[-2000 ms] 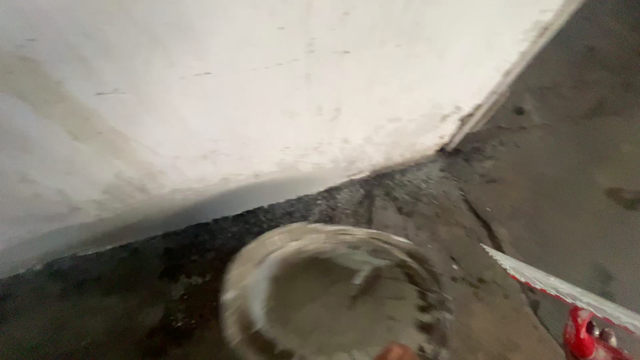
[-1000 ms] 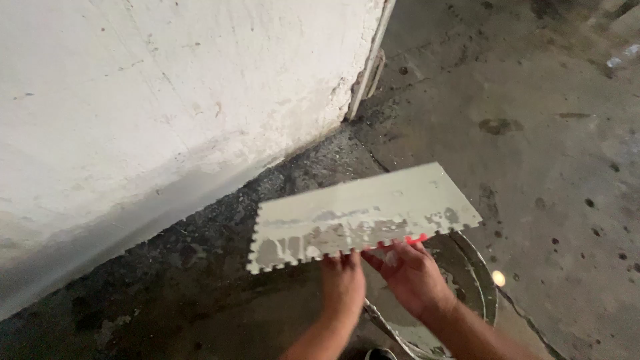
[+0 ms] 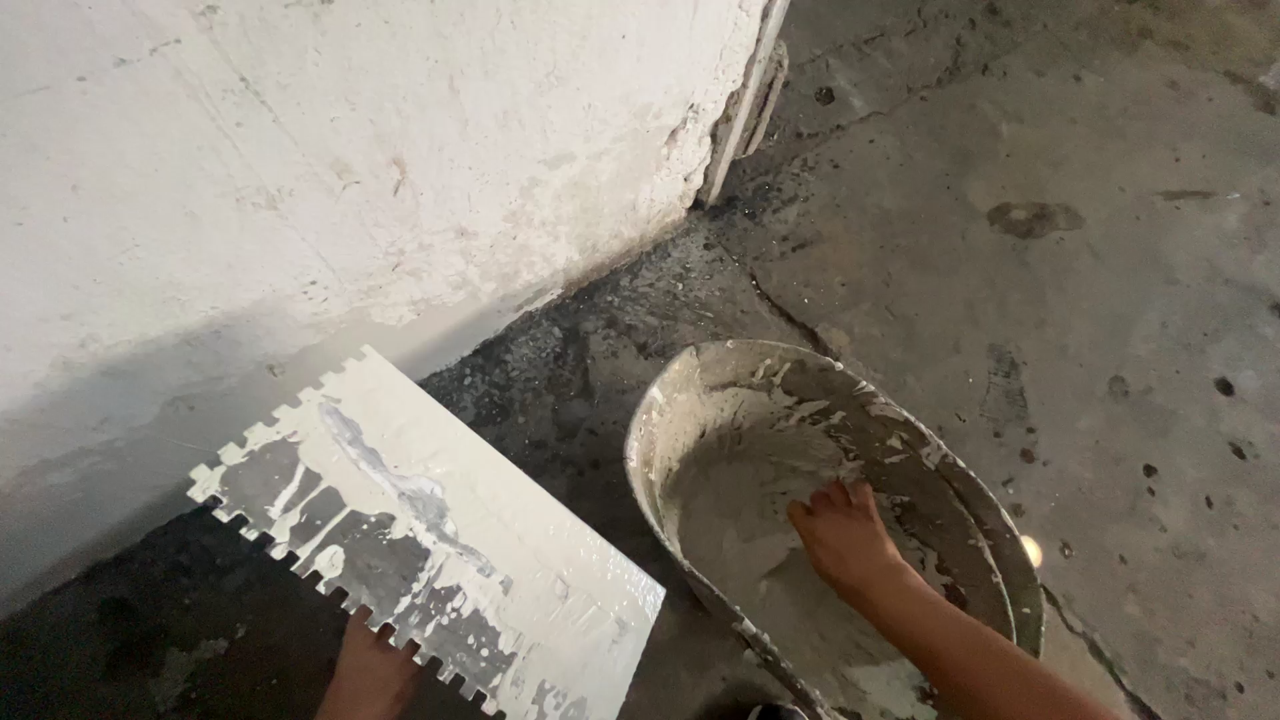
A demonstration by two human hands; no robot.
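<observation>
A notched trowel [image 3: 470, 520], its wide metal blade smeared with pale wet paste, tilts at the lower left. My left hand [image 3: 375, 660] is under its toothed edge; the blade hides the fingers and the handle, and the hand appears to hold it from beneath. To the right stands a coated tub [image 3: 690, 375] with paste [image 3: 740, 500] inside. My right hand [image 3: 845, 530] reaches into the tub with its fingers curled down at the paste. Whether those fingers grip anything cannot be seen.
A stained white wall [image 3: 400, 160] fills the upper left and ends at a worn corner with a thin upright strip [image 3: 745, 110]. The cracked, spotted concrete floor [image 3: 1130, 330] runs along its base and around the tub. Part of a shoe [image 3: 775, 712] shows at the bottom edge.
One second ago both hands were together at the trowel, above the tub. The trowel has since moved left with my left hand, and my right hand has left it for the tub.
</observation>
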